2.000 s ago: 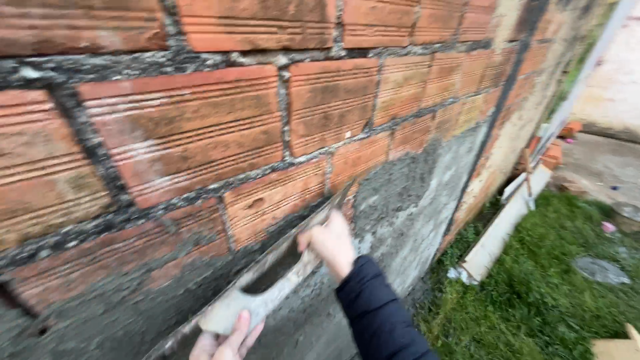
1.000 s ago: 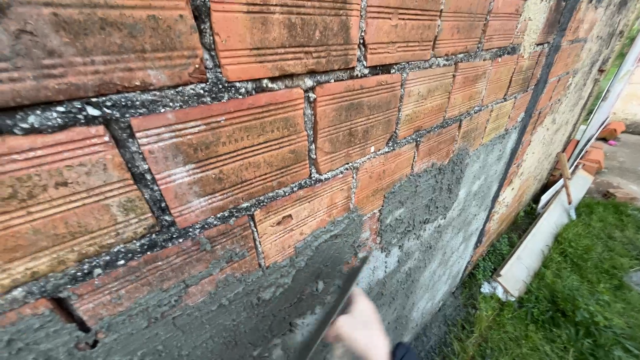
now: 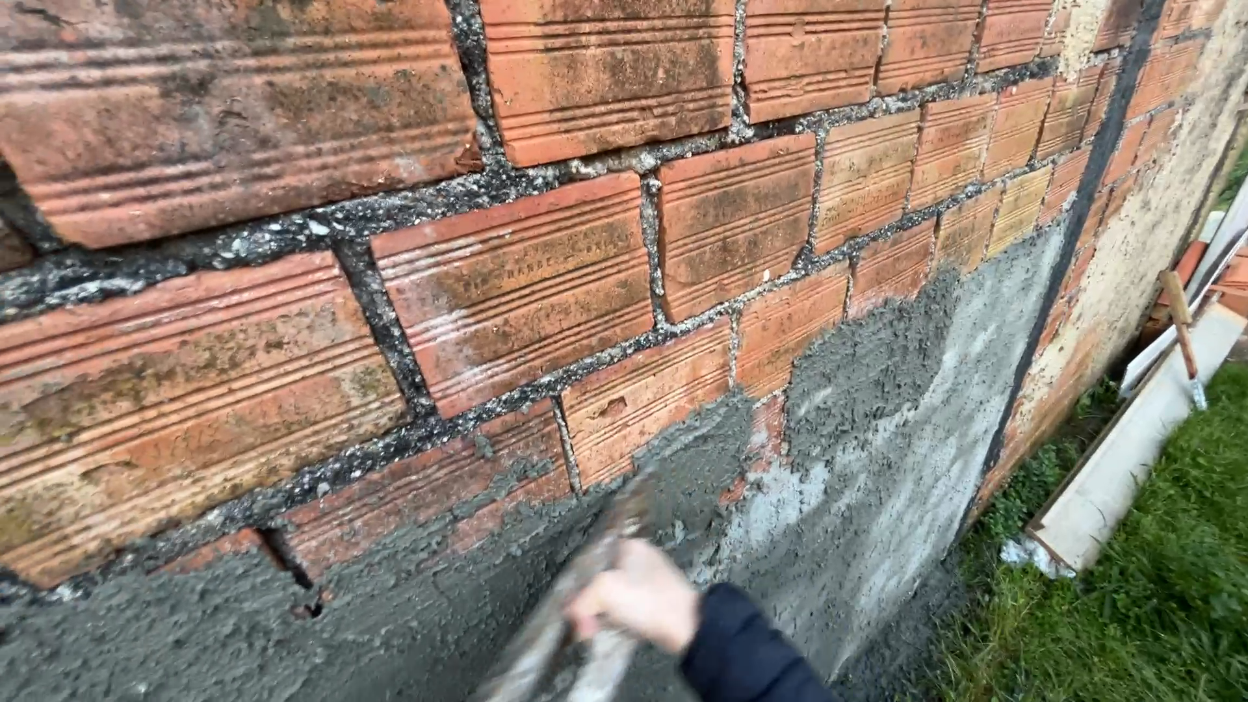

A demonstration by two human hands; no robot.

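My right hand (image 3: 639, 595), in a dark sleeve, grips a mortar-smeared plastering float (image 3: 561, 609), which is blurred and tilted against the wall at the bottom middle. Its upper end touches the wet grey mortar (image 3: 697, 453) just under the bare hollow clay bricks (image 3: 648, 385). More mortar spreads along the lower left of the wall, with a rough patch (image 3: 868, 375) to the right of the float. My left hand is out of the frame.
Beyond the wall's dark vertical strip (image 3: 1082, 195), a white board (image 3: 1121, 478) lies on the grass (image 3: 1121, 604). A wooden-handled brush (image 3: 1182, 331) rests on the board, and stacked clay pieces (image 3: 1233, 278) are behind it.
Two seconds ago my left hand was at the float's lower end; it is now out of view. Fresh mortar covers brick below the middle course where the float was. The view has shifted.
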